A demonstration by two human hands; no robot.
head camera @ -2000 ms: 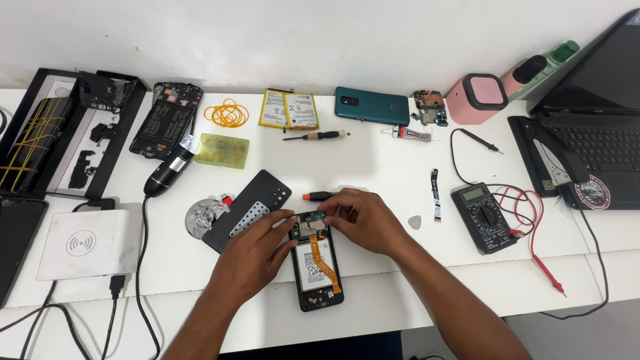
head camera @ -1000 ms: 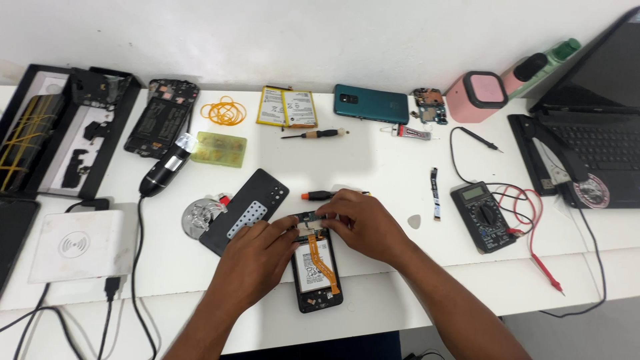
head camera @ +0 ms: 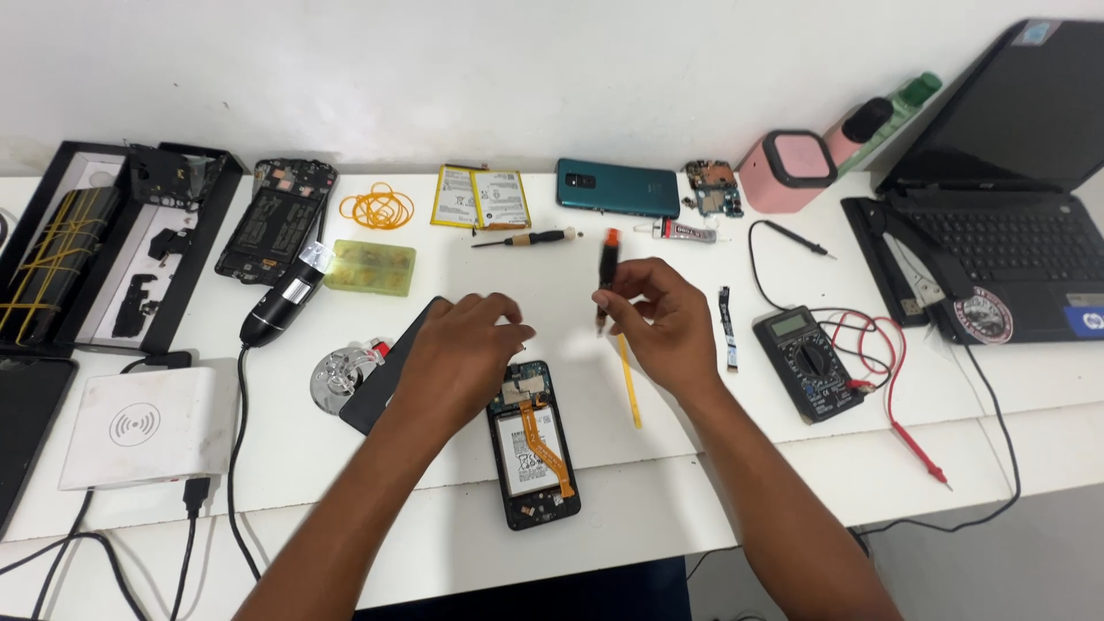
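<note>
An opened smartphone (head camera: 536, 448) lies on the white table before me, its battery, orange flex cable and circuit board bare. Above its top left corner is my left hand (head camera: 466, 354), thumb and fingertips close together over the removed dark back cover (head camera: 392, 366); whether a tiny part is between them I cannot tell. My right hand (head camera: 664, 319), up and right of the phone, grips a black screwdriver with an orange end (head camera: 609, 259), held upright and slightly blurred. A thin yellow strip (head camera: 630, 384) lies below that hand. A round clear case (head camera: 341, 379) sits left of the back cover.
A multimeter (head camera: 809, 362) with probes and a laptop (head camera: 1000, 250) are at the right. Batteries (head camera: 480, 198), another screwdriver (head camera: 526, 239), a teal phone (head camera: 617, 187) and a glue tube (head camera: 681, 230) lie behind. A handheld microscope (head camera: 285, 297) and white charging box (head camera: 142, 427) stand left.
Both hands have left the phone's top; the right has moved away to the right and picked up the orange-ended screwdriver, which lay behind the phone. The yellow strip now shows on the table.
</note>
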